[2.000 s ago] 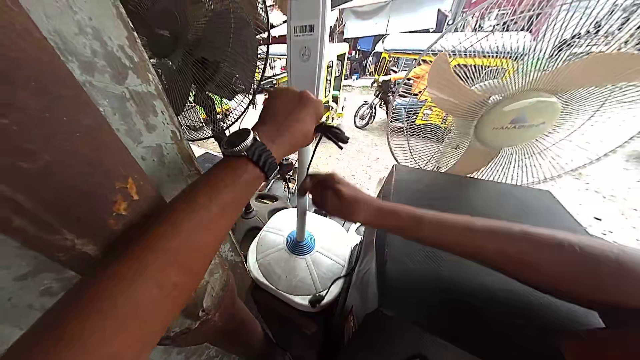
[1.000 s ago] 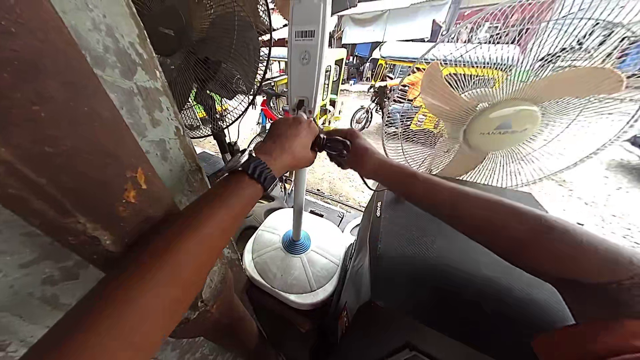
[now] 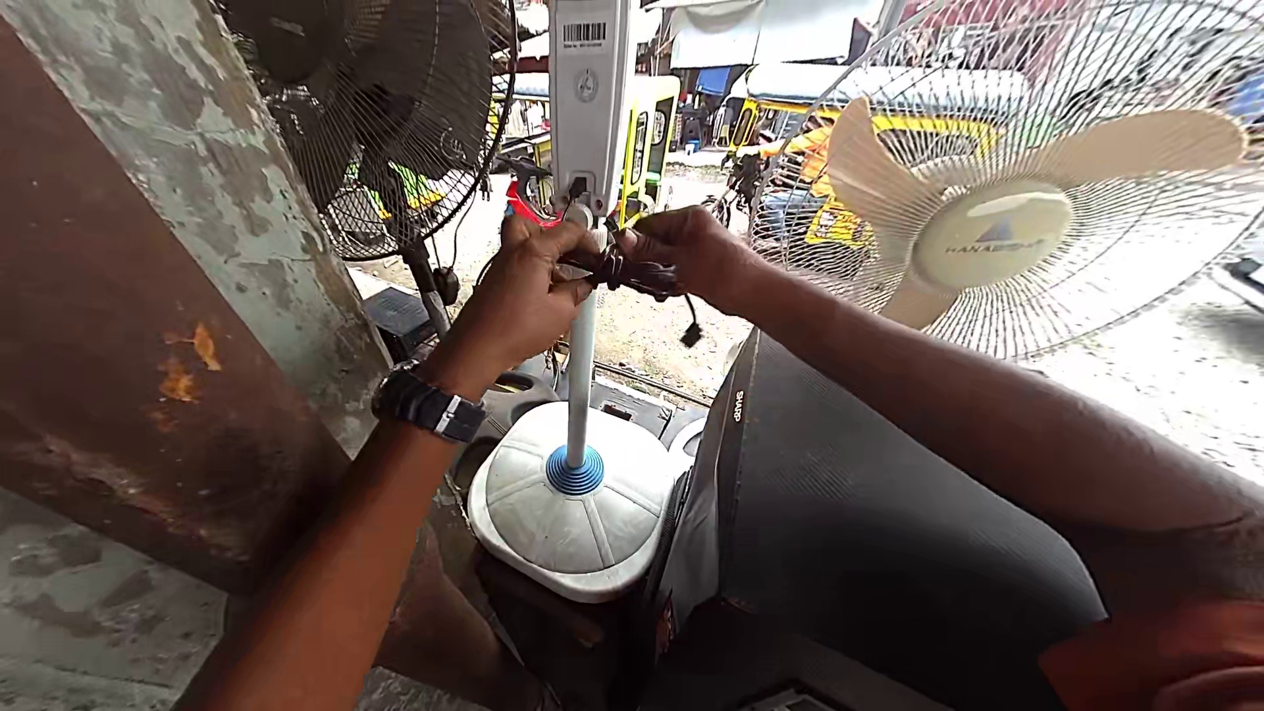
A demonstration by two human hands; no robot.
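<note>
A bundled black power cord (image 3: 637, 274) lies between my hands, just in front of the white pole (image 3: 581, 380) of a stand fan. My left hand (image 3: 528, 281), with a watch on its wrist, pinches the left end of the bundle. On the right side, the fingers of my right hand (image 3: 696, 252) grip the coil. A short cord end with a small black connector (image 3: 692, 335) dangles below my right hand. Above is the fan's white control housing (image 3: 590, 109), with a black cord entry at its bottom. The pole stands on a white base (image 3: 568, 513) with a blue ring.
A black caged fan (image 3: 395, 118) stands at the upper left, beside a peeling pillar (image 3: 237, 168). On the right are a large cream-bladed fan (image 3: 992, 232) and a dark Sharp-marked appliance (image 3: 869, 494). Yellow vehicles (image 3: 652, 128) are outside on the street.
The cord hung loose from my left hand two seconds ago; now it is a bundle between both hands. My right hand has moved up from beside the lower pole to the bundle.
</note>
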